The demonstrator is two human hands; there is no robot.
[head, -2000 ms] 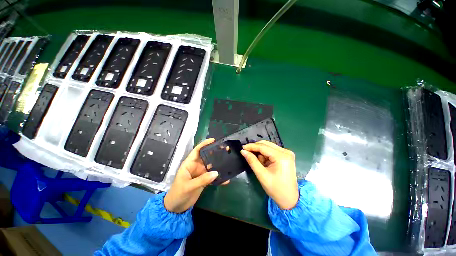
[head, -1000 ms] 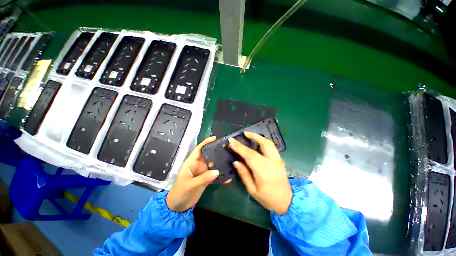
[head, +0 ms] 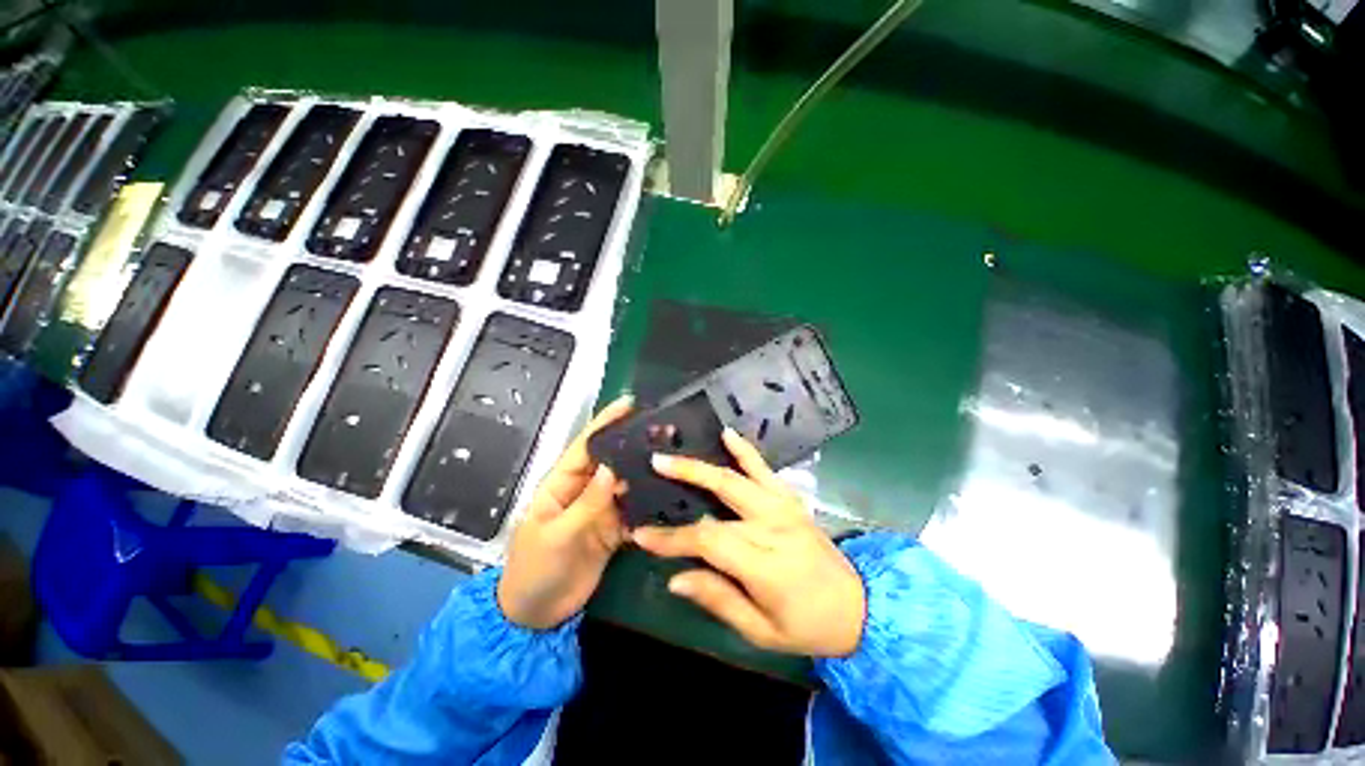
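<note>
A black phone frame (head: 779, 392) is held tilted above the bench, its right end raised away from me. A matte dark sheet (head: 692, 434) covers its left part; the right part shows small slots and raised marks. My left hand (head: 566, 542) grips the frame's left end, thumb at the near edge. My right hand (head: 764, 561) lies over the near side with its fingertips on the dark sheet, fingers spread. A dark flat sheet (head: 681, 332) lies on the bench beyond the frame, partly hidden by it.
A white blister tray (head: 202, 322) of black frames stands at left, with one empty pocket. A shiny clear film (head: 1070, 449) lies right of my hands. Another filled tray (head: 1254, 524) is at the right edge. A grey post (head: 695, 105) stands behind; a blue stool (head: 127, 576) is lower left.
The fingers of my right hand have moved from the frame's middle down toward its near left part. The frame has turned slightly, and more of its slotted right part shows.
</note>
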